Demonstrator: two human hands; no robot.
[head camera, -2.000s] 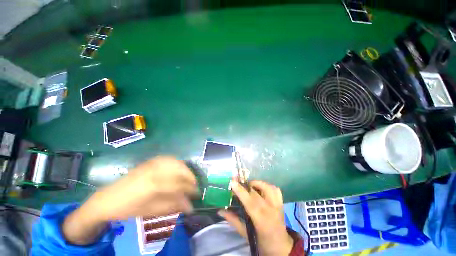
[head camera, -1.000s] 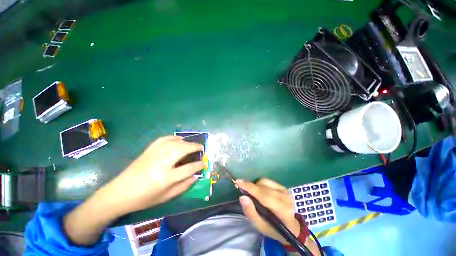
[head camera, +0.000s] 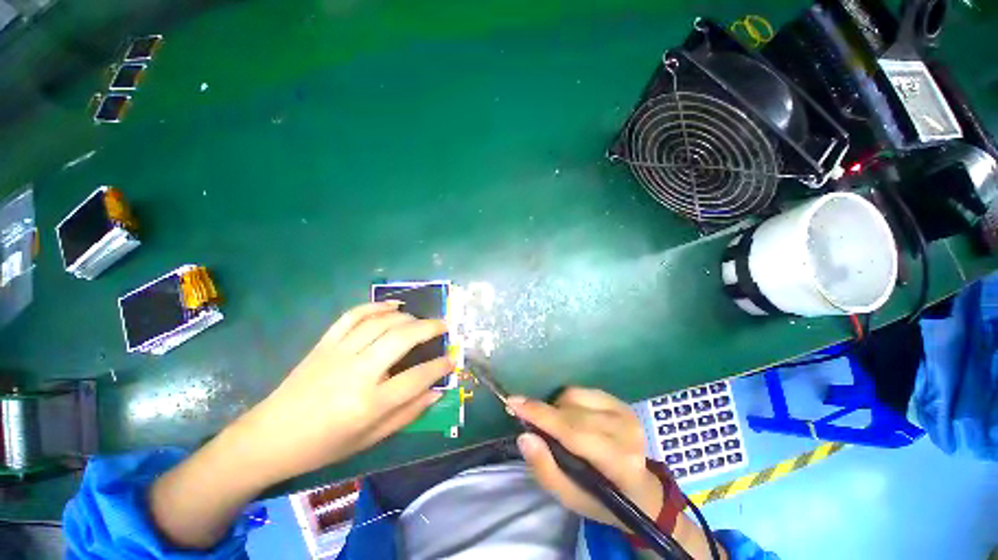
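My left hand (head camera: 356, 377) lies over dark display modules (head camera: 413, 298) on the green mat, its fingertips pressing at their right edge. The green circuit board (head camera: 434, 419) shows below the fingers, with a small orange-gold flex tail (head camera: 466, 383) at its right. My right hand (head camera: 580, 443) holds the black soldering iron (head camera: 591, 478) like a pen, its tip pointing up-left at the flex area beside my left fingertips. Whether the tip touches is too small to tell. The part under my left fingers is hidden.
Two stacks of display modules (head camera: 170, 310) stand at the left, above the solder reel (head camera: 15, 432). Joined panels (head camera: 128, 77) lie far left. A fume fan (head camera: 700, 159), a white cup-shaped container (head camera: 837, 257) and the soldering station (head camera: 919, 101) stand right. A blue sleeve (head camera: 963, 366) shows at far right.
Since two seconds ago, my left hand moved right onto a display over the board, and my right hand brought the iron tip to its right edge. In the last second both hands barely moved.
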